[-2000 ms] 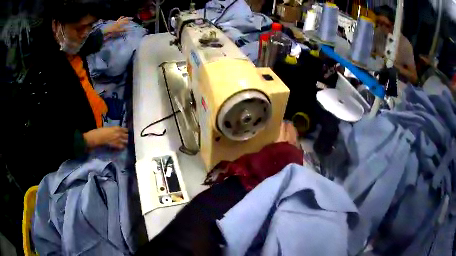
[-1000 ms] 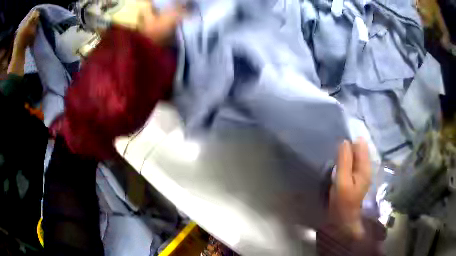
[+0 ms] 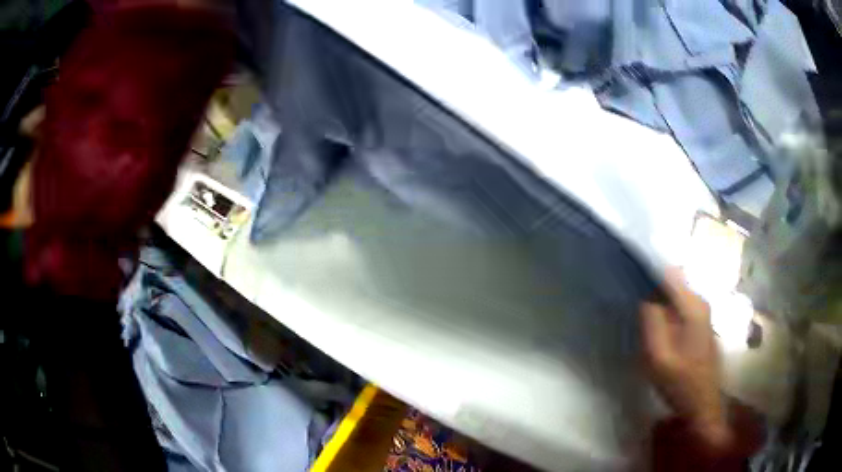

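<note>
A blue-grey garment piece (image 3: 443, 175) is stretched from the top left down to the right over the white machine table (image 3: 323, 277); it is blurred. My right hand (image 3: 688, 355) holds its right end beside the bright needle area of the sewing machine (image 3: 734, 318), where glare hides the detail. My left arm, in a dark red sleeve (image 3: 129, 138), reaches up at the upper left. My left hand is beyond the top edge of the picture.
Light blue cut pieces (image 3: 711, 120) lie at the far side. A small white tray (image 3: 210, 205) is set in the table's left part. Blue garments (image 3: 222, 396) hang below the near edge, by a yellow basket (image 3: 349, 429). A hazy machine head (image 3: 799, 249) stands at right.
The garment piece has gone from bunched folds to a long stretched span. My left arm has moved up and left, taking the hand out of view. My right hand has moved slightly right and down.
</note>
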